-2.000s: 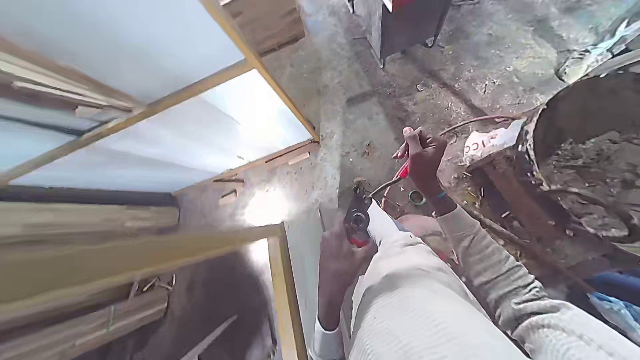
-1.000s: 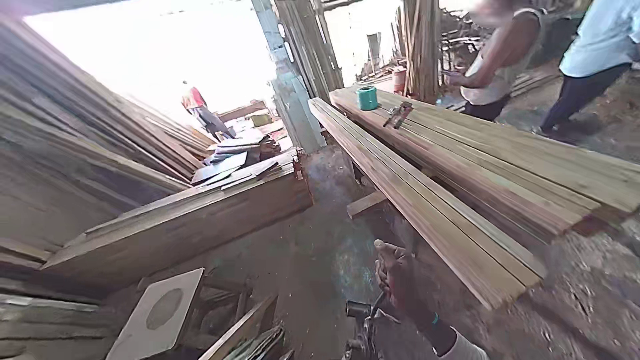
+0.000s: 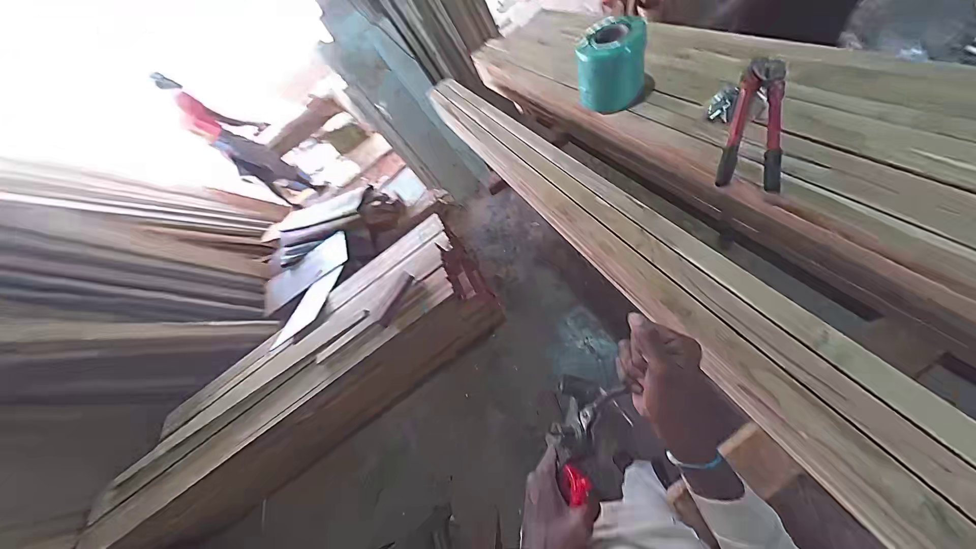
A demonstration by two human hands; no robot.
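My left hand (image 3: pixel 547 499) is at the bottom, closed around a hand tool with a red part (image 3: pixel 576 485) and a dark metal head (image 3: pixel 573 427); blur hides its exact kind. Above and right of it, my right hand (image 3: pixel 672 377), with a light blue wristband, has its fingers curled at the end of a thin dark curved piece (image 3: pixel 608 398) that runs to the tool head. Beyond, on a broad stack of planks (image 3: pixel 862 99), stand a teal roll (image 3: pixel 611 69) and red-handled bolt cutters (image 3: pixel 755 122) beside small metal pieces (image 3: pixel 723 104).
A long narrow bundle of boards (image 3: pixel 648 259) runs diagonally close beside my right hand. On the left is a wide timber stack (image 3: pixel 366 381) with loose offcuts on top. Grey floor (image 3: pixel 526 252) lies between them. A person in red (image 3: pixel 202 118) is at the upper left.
The view has swung from the floor and frames to the plank stacks, and has come nearer to them. Both hands stay at the tool. The people at the upper right have mostly left view.
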